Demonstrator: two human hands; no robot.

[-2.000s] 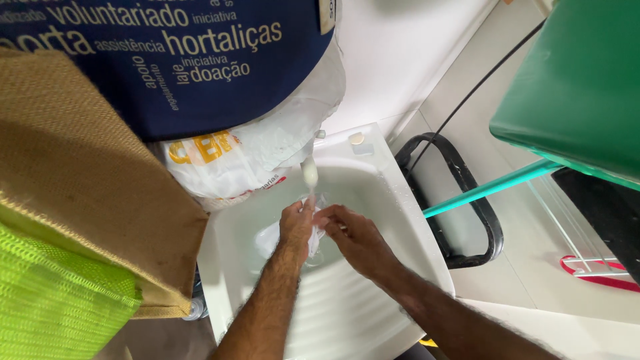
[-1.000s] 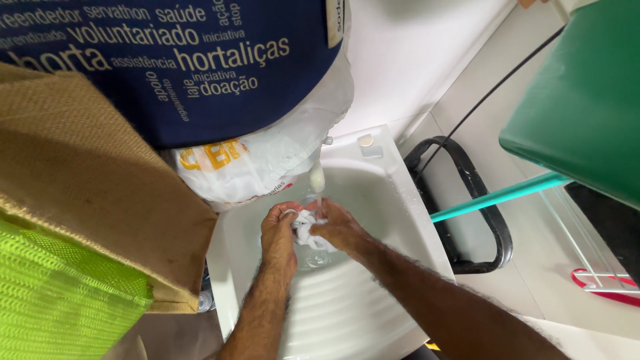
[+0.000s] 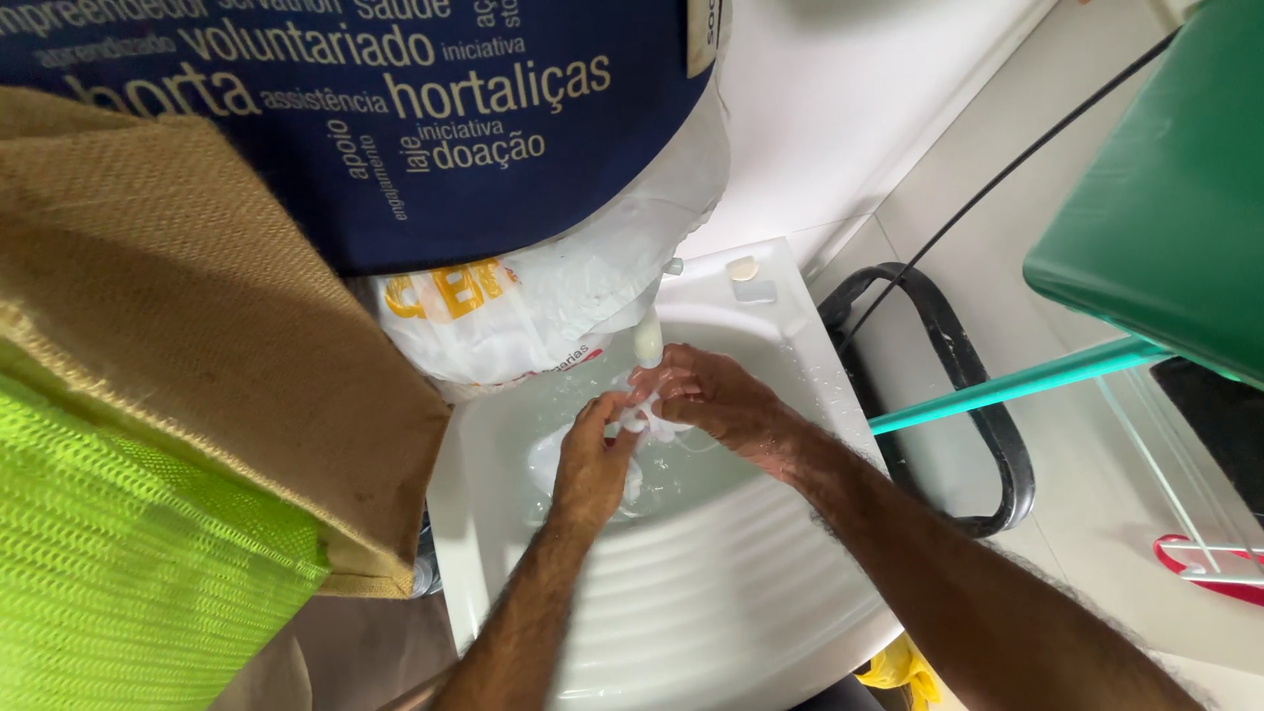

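Both my hands hold a wet white cloth (image 3: 657, 423) just under the white tap spout (image 3: 649, 341), over a white laundry sink (image 3: 681, 592) with a ribbed slope. My left hand (image 3: 592, 454) pinches the cloth from the left side. My right hand (image 3: 716, 400) grips it from the right, its fingers close to the spout. Part of the white fabric (image 3: 553, 464) hangs or floats in the water left of my left hand. A thin white strand loops below my right hand. Water partly fills the basin.
A bar of soap (image 3: 743, 269) lies on the sink's back corner. Hanging close by are a navy bag (image 3: 553, 197), a white plastic bag (image 3: 513, 326), a burlap bag (image 3: 217, 296) and a lime mesh (image 3: 148, 533). A green container (image 3: 1165, 197), teal pole (image 3: 1017, 385) and black frame (image 3: 1007, 434) stand right.
My hands were cupped together around the bunched cloth one second ago; now they are spread wider, with the cloth between their fingertips and part of it lower at the left.
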